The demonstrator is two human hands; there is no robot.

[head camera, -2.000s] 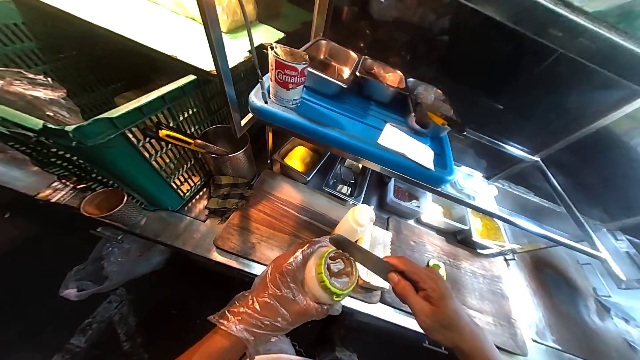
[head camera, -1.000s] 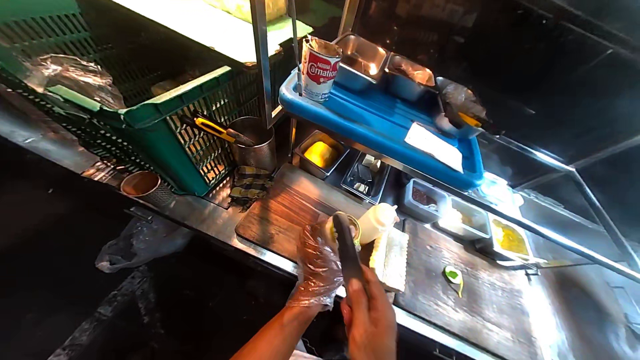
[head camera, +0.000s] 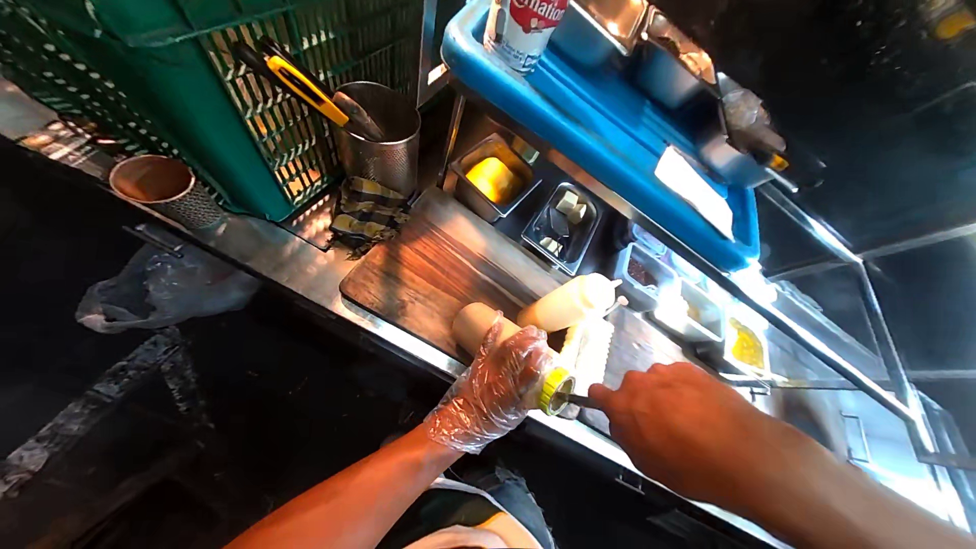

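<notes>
My left hand (head camera: pixel 499 381), in a clear plastic glove, grips a pale squeeze bottle (head camera: pixel 479 324) lying tilted, its open mouth with a yellow-green rim (head camera: pixel 557 391) facing right. My bare right hand (head camera: pixel 656 412) is closed on a knife, whose blade (head camera: pixel 581 399) goes into that mouth; its tip is hidden inside. Just behind my left hand, a second squeeze bottle (head camera: pixel 568 303), cream-coloured with a nozzle, leans over the wooden board (head camera: pixel 427 267). Beside it lies a pale, ridged-edged item (head camera: pixel 591 347), too bright to identify.
A green plastic crate (head camera: pixel 175 99), a perforated metal holder (head camera: pixel 381 152) with a yellow-handled cutter (head camera: pixel 305 88) and a checked cloth (head camera: pixel 370 213) stand left. Food containers (head camera: pixel 494 183) line the back under a blue tray (head camera: pixel 595 130). A cup-like container (head camera: pixel 156 183) stands near the left edge.
The bottle in my left hand now lies tilted with its mouth to the right, and the knife blade has gone into the mouth. The view has moved closer to the board.
</notes>
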